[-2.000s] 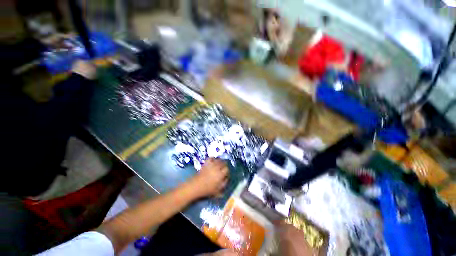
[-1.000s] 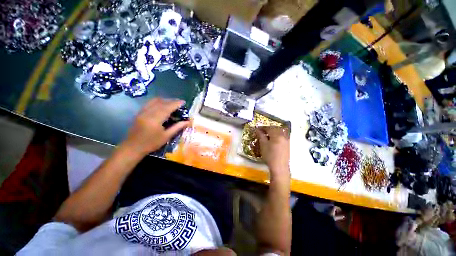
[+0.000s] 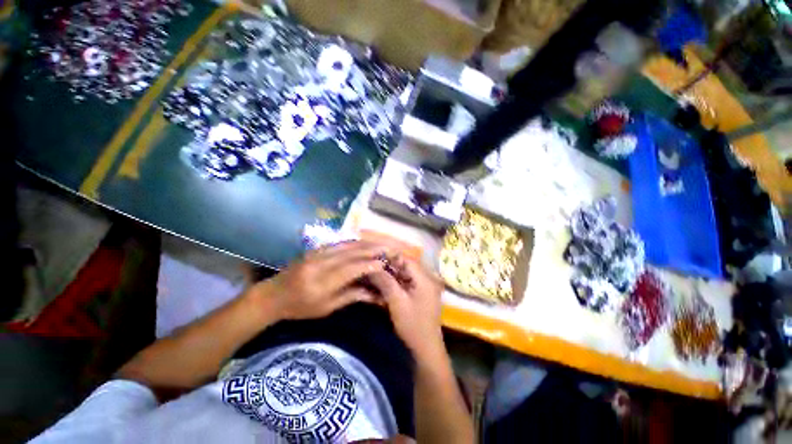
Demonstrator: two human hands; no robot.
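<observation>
My left hand (image 3: pixel 326 282) and my right hand (image 3: pixel 410 295) are together at the bench's front edge, over the orange pad (image 3: pixel 379 240). Between their fingers is a small dark workpiece (image 3: pixel 395 267), mostly hidden by the fingers. The shallow tray (image 3: pixel 524 264) of gold-coloured parts (image 3: pixel 480 253) lies just right of my right hand. The grey-white screw feeder (image 3: pixel 417 192) stands behind the tray and hands. The thick black electric screwdriver (image 3: pixel 521 91) hangs slanting over the feeder.
A large heap of silver plates (image 3: pixel 295 117) lies on the green bench, left. Red-and-silver parts (image 3: pixel 104 52) are beyond yellow lines. At right are black-and-silver parts (image 3: pixel 603 251), red parts (image 3: pixel 643 308), copper parts (image 3: pixel 696 330) and a blue bin (image 3: pixel 673 199). A cardboard box (image 3: pixel 391 26) is behind.
My right hand has left the gold parts tray and moved left to meet my left hand. My left hand has moved right and nearer my body with the dark workpiece. The camera view has shifted.
</observation>
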